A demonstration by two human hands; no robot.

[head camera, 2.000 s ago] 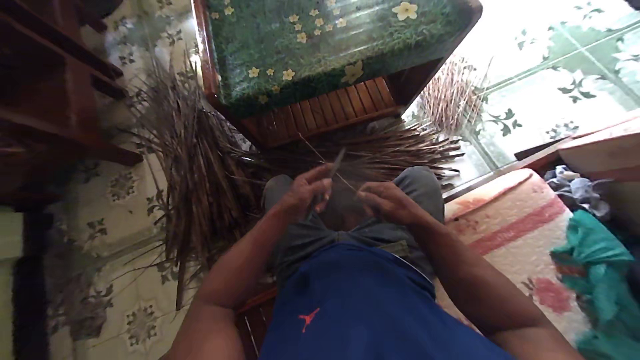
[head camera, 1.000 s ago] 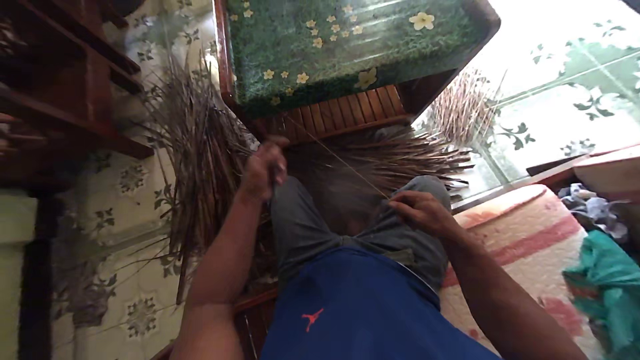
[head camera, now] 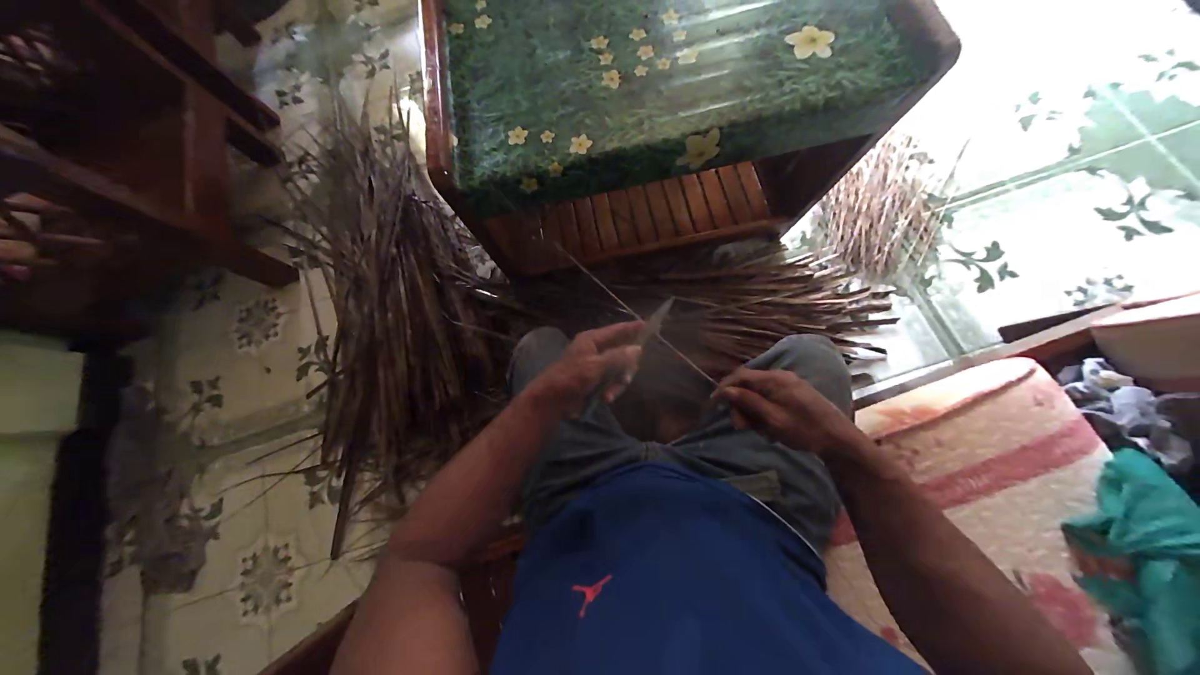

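Observation:
Over my lap, my left hand is closed around a knife, its pale blade pointing up and away from me. A thin dry stalk slants across the blade. Its near end is pinched between the fingers of my right hand, above my right thigh. The far end of the stalk reaches up toward the low table. Just beyond my knees lies a pile of dry brown stalks; a taller bundle of long stalks rests on the floor at the left. The knife's handle is hidden in my left hand.
A wooden table with a green flowered cover stands right ahead. Behind its right side is a paler bundle of stalks. Dark wooden furniture is at the upper left. A pink and cream cushion and teal cloth lie at the right.
One second ago my left hand was farther out to the left, near the table's lower edge; it has come back toward my right hand, and the blade now meets the stalk.

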